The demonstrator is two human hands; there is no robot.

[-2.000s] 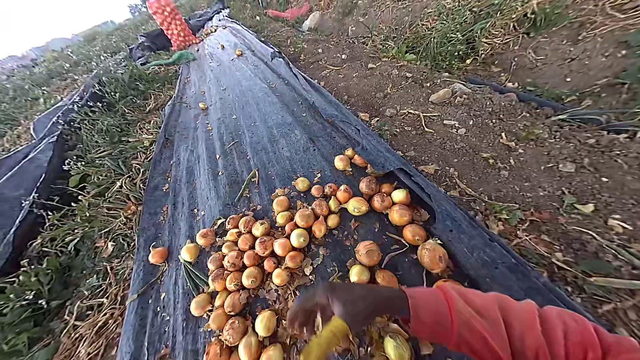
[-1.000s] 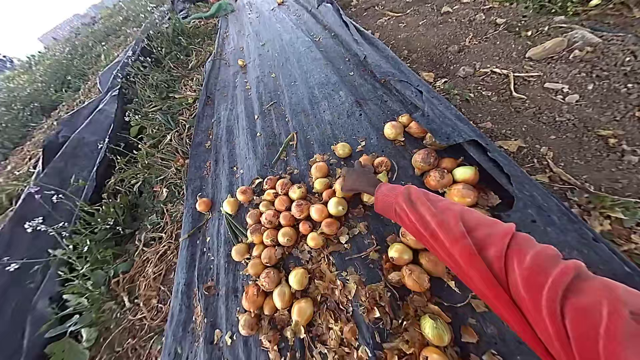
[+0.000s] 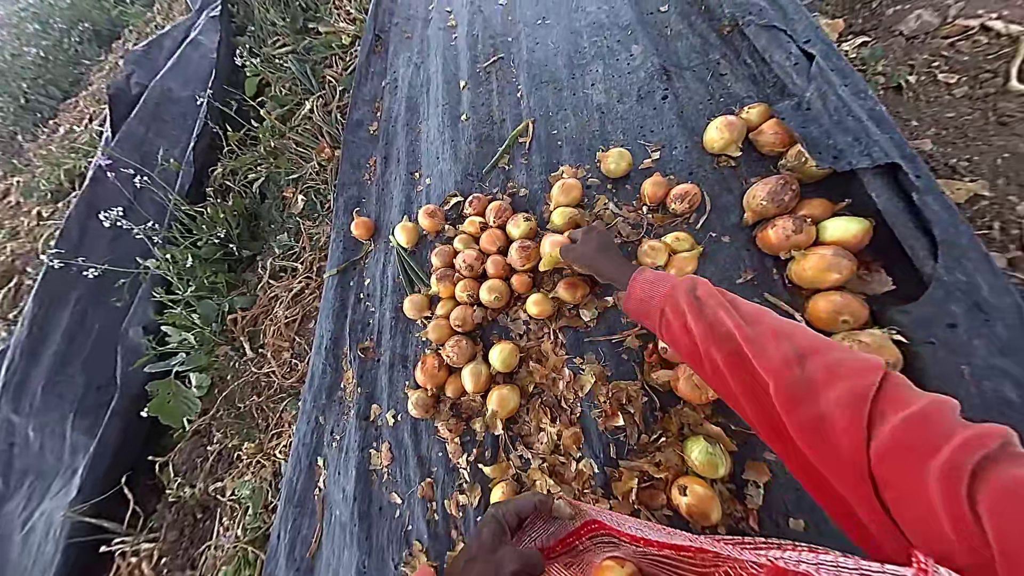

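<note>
My right hand [image 3: 596,254], in a red sleeve, reaches in from the right with its fingers against an onion [image 3: 554,246] at the right side of a cluster of onions [image 3: 495,293]. At the bottom edge my left hand [image 3: 504,534] grips the rim of a red and white mesh sack [image 3: 632,538]. Inside the sack's mouth an onion [image 3: 614,567] shows. Larger onions [image 3: 822,267] lie to the right, beside and over a torn opening in the dark ground sheet [image 3: 448,96]. Loose onion skins [image 3: 552,432] cover the sheet between the hands.
A lone onion [image 3: 362,226] lies near the sheet's left edge. Weeds and dry stalks [image 3: 264,320] run along that side, with a second dark sheet [image 3: 72,360] beyond. Bare soil [image 3: 952,104] borders the right side.
The mesh sack and my left hand now show at the bottom. My right hand has moved from the upper right end of the cluster to an onion at its right side. The view tilts further down.
</note>
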